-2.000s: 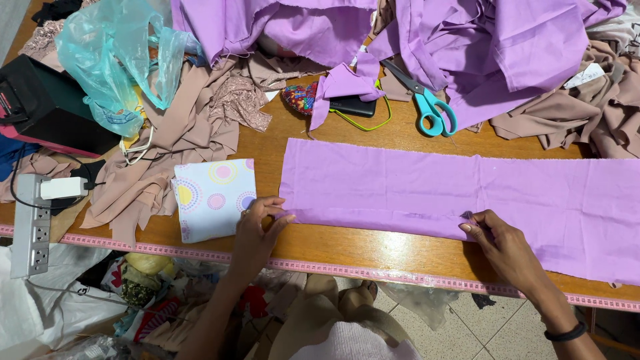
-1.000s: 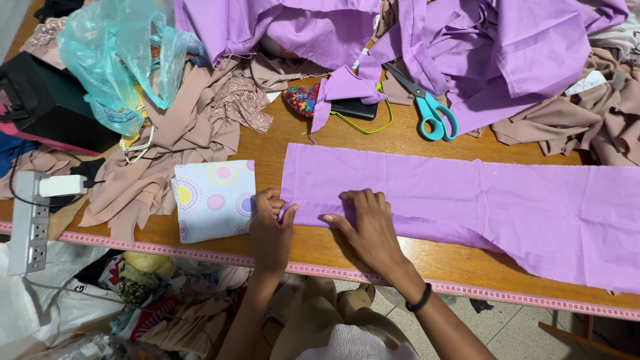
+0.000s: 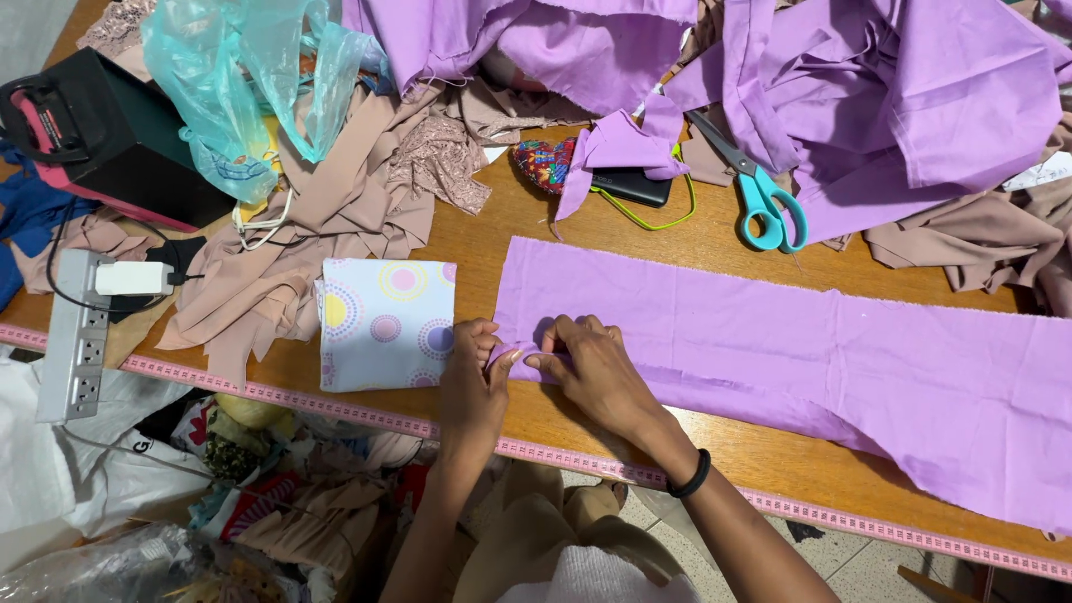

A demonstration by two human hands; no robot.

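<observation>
A long strip of purple fabric (image 3: 737,335) lies across the wooden table (image 3: 335,402), its near edge turned up at the left part. At the strip's near left corner, my left hand (image 3: 477,385) pinches the folded edge between thumb and fingers. Close beside it, my right hand (image 3: 590,368), with a black band on the wrist, pinches the same fold. Just left of the strip lies a folded white cloth printed with colored circles (image 3: 385,322). Beyond the strip are teal-handled scissors (image 3: 758,197), blades apart, partly touching the purple cloth behind.
A pink measuring tape (image 3: 335,405) runs along the table's near edge. Beige fabric scraps (image 3: 335,193), a teal plastic bag (image 3: 209,75), a black box (image 3: 126,126) and a power strip (image 3: 75,343) crowd the left. Purple fabric (image 3: 938,100) is heaped at the back, near a black device (image 3: 632,184).
My right hand has moved left along the near edge, from well along the strip to beside my left hand. The left corner's near edge is now bunched between my fingers.
</observation>
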